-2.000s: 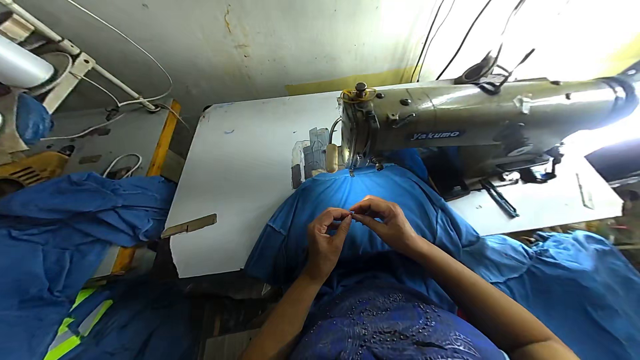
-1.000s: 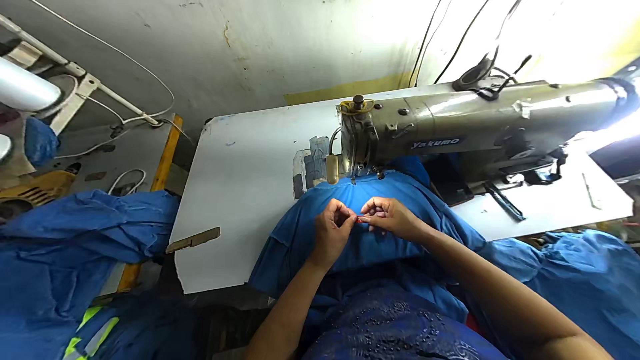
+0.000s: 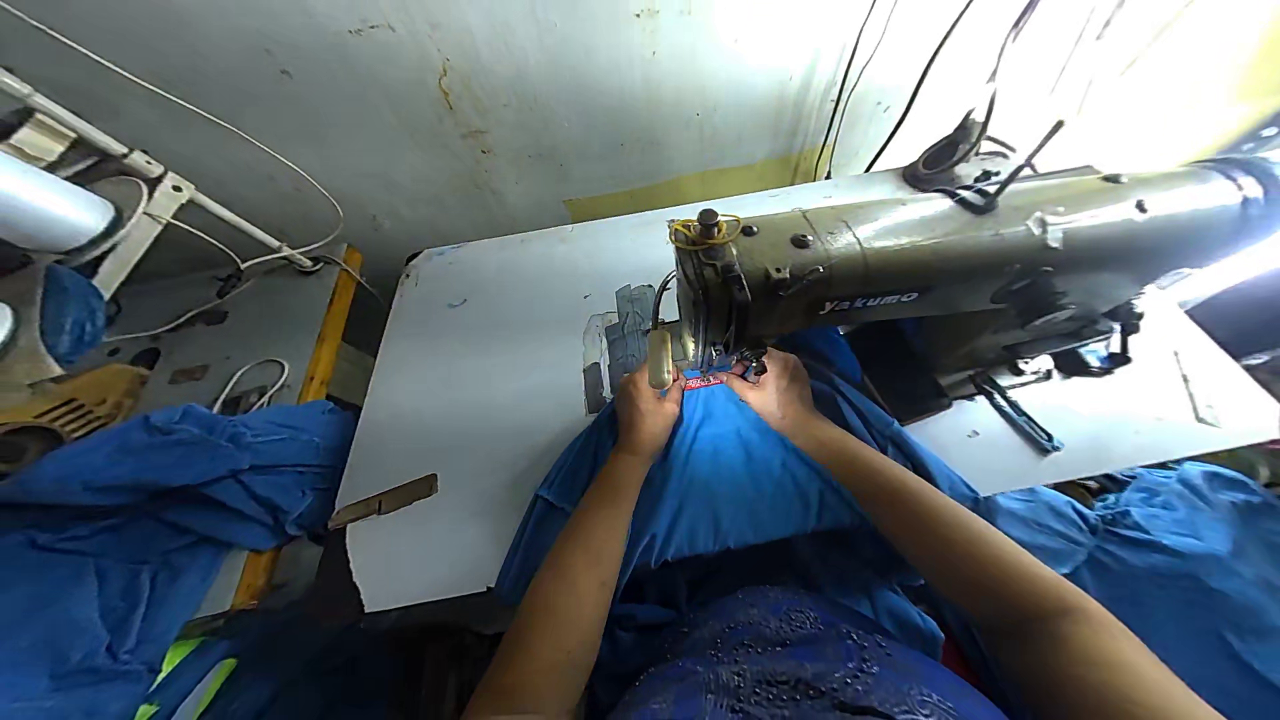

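Note:
A small red label (image 3: pixel 703 381) with writing lies on the blue fabric (image 3: pixel 730 470), just below the needle area of the Yakumo sewing machine (image 3: pixel 870 270). At the label's left end, my left hand (image 3: pixel 648 405) pinches it between thumb and fingers, close to the pale lamp-like part beside the machine head. My right hand (image 3: pixel 775 390) has its thumb and finger at the label's right end, partly under the machine head. Whether the presser foot touches the label cannot be told. The fabric drapes over the table's front edge and onto my lap.
On the white tabletop (image 3: pixel 470 370) lie a brown strip (image 3: pixel 385 502) at the left and blue-handled thread snips (image 3: pixel 1018 412) at the right. More blue fabric (image 3: pixel 150 500) is heaped left, beside a white thread cone (image 3: pixel 50 205). Blue cloth (image 3: pixel 1180 540) also hangs at the right.
Both hands have moved forward from the fabric nearer my body to the machine's needle area. The red label now lies flat on the fabric between them.

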